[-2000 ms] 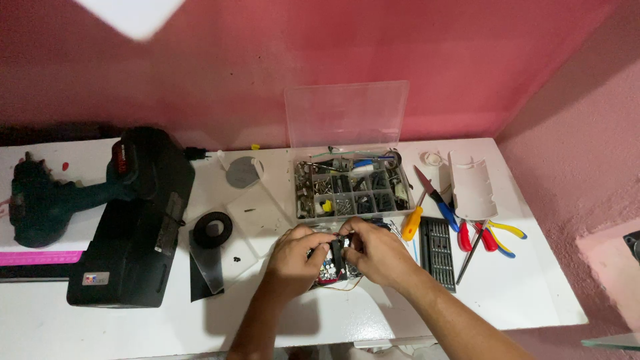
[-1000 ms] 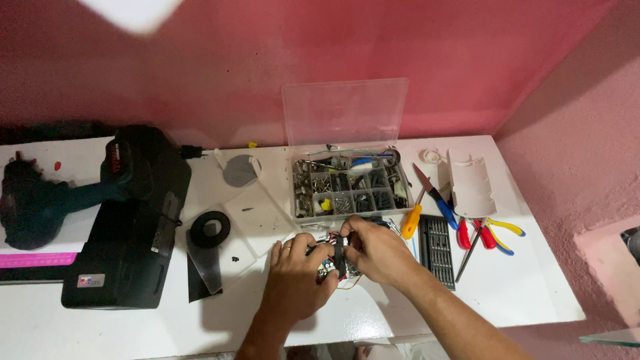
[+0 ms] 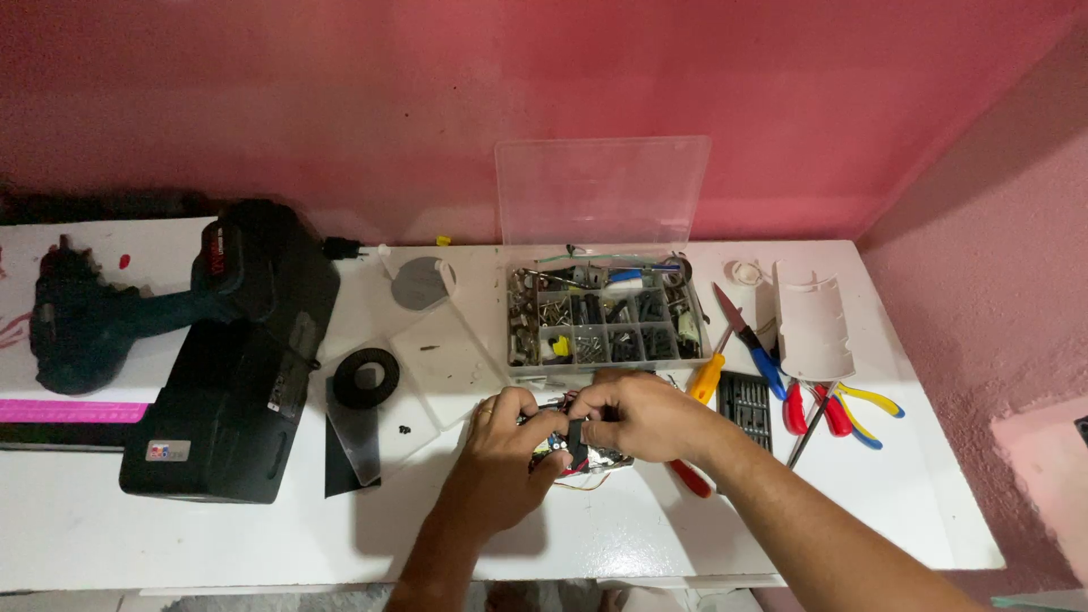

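An electronic assembly (image 3: 608, 460) with wires and small parts lies on the white table in front of the parts box, partly covered by my hands. My left hand (image 3: 514, 442) grips its left side, with fingers bent over it. A black strap or strip (image 3: 575, 438) crosses the assembly, and my right hand (image 3: 633, 416) pinches it near its upper end between thumb and fingers. A thin brown wire (image 3: 586, 487) loops out at the near edge. What lies under my fingers is hidden.
Behind my hands stands an open compartment box (image 3: 608, 368) of screws. A black printer-like device (image 3: 229, 408) and a cordless drill (image 3: 127, 331) are left. To the right lie a yellow screwdriver (image 3: 705, 380), a blue-handled knife (image 3: 761, 361), pliers (image 3: 867, 399), a bit case (image 3: 745, 404) and a white plastic cover (image 3: 813, 323).
Both hands stay at the assembly. My left fingers have shifted on it, and my right hand remains at the black strip.
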